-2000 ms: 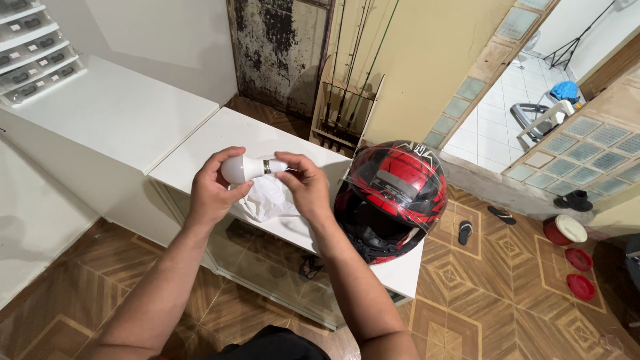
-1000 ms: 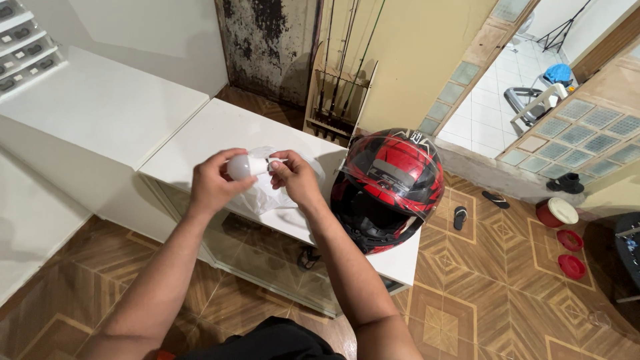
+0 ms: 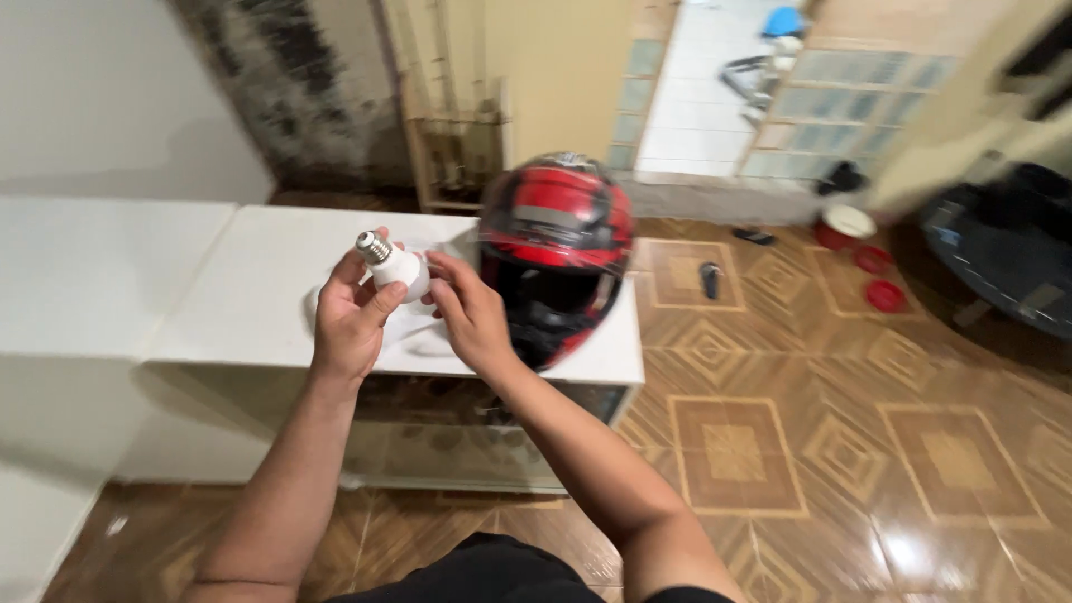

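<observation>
A white light bulb [image 3: 400, 270] with a silver screw base is tilted, its base up and to the left. My left hand [image 3: 350, 314] grips it between thumb and fingers. Close against the bulb's round end is my right hand [image 3: 469, 310], its fingers bent; whether they touch the bulb cannot be told. Beneath both hands, a crumpled white plastic-like bag or cloth [image 3: 410, 331] lies on the white tabletop [image 3: 251, 289], partly hidden. A red and black full-face helmet [image 3: 559, 243] rests just right of my right hand.
Behind the table stands a wooden rack [image 3: 459, 159] with fishing rods. Slippers [image 3: 710, 280], red dishes [image 3: 884, 295] and a red bucket with a pale lid [image 3: 846, 222] are on the patterned floor. A dark round object [image 3: 1005, 243] stands at the right. The view is blurred.
The bulb has turned from lying sideways to having its screw base up and left. My right hand has moved from the base end to the round end. The view has swung right.
</observation>
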